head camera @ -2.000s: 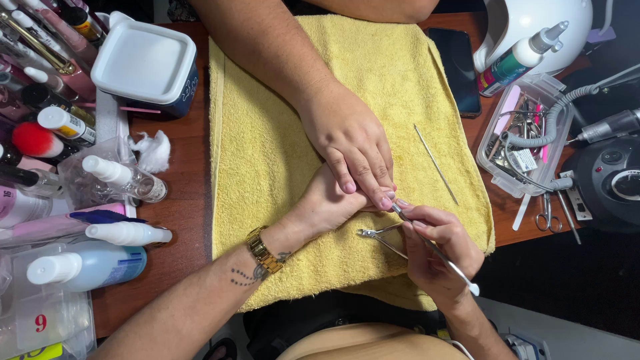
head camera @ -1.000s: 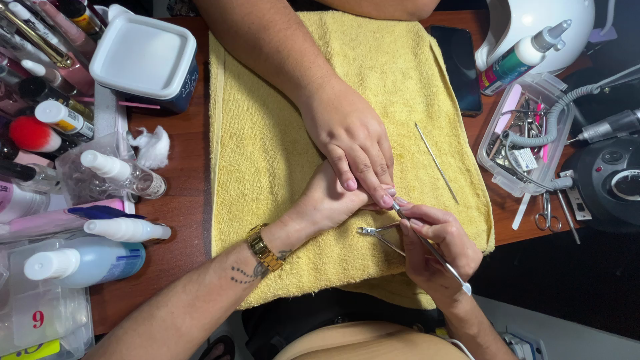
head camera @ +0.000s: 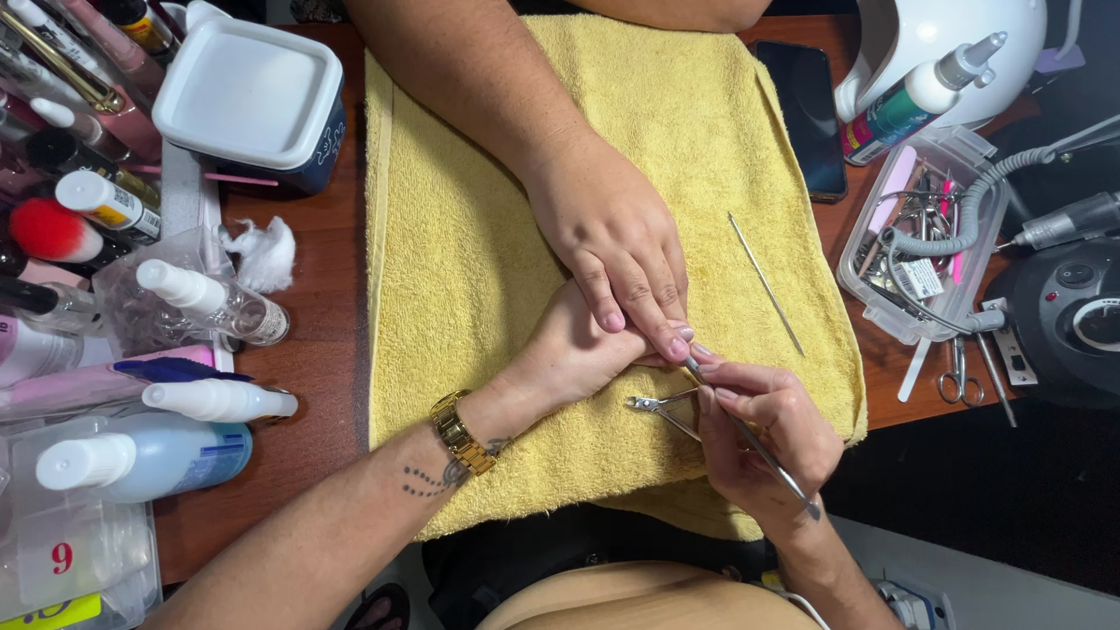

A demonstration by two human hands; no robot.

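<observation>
My left hand point(head camera: 582, 346), with a gold watch point(head camera: 462, 433) at its wrist, holds the fingers of another person's hand point(head camera: 612, 236) from below. My right hand point(head camera: 770, 429) grips a metal cuticle pusher point(head camera: 759, 446), its upper tip at a fingernail of that person. Cuticle nippers point(head camera: 646, 403) lie with their jaws on the yellow towel point(head camera: 455, 262); their handles run up to my right fingers, and whether I hold them cannot be told. A thin metal rod tool point(head camera: 766, 284) rests on the towel at the right.
Left of the towel stand polish bottles, a blue liquid bottle point(head camera: 184, 457), a white-lidded tub point(head camera: 249, 92) and cotton point(head camera: 262, 254). To the right are a phone point(head camera: 802, 114), a squeeze bottle point(head camera: 919, 101), a clear tool box point(head camera: 853, 262), small scissors point(head camera: 960, 381) and a nail drill unit point(head camera: 1063, 306).
</observation>
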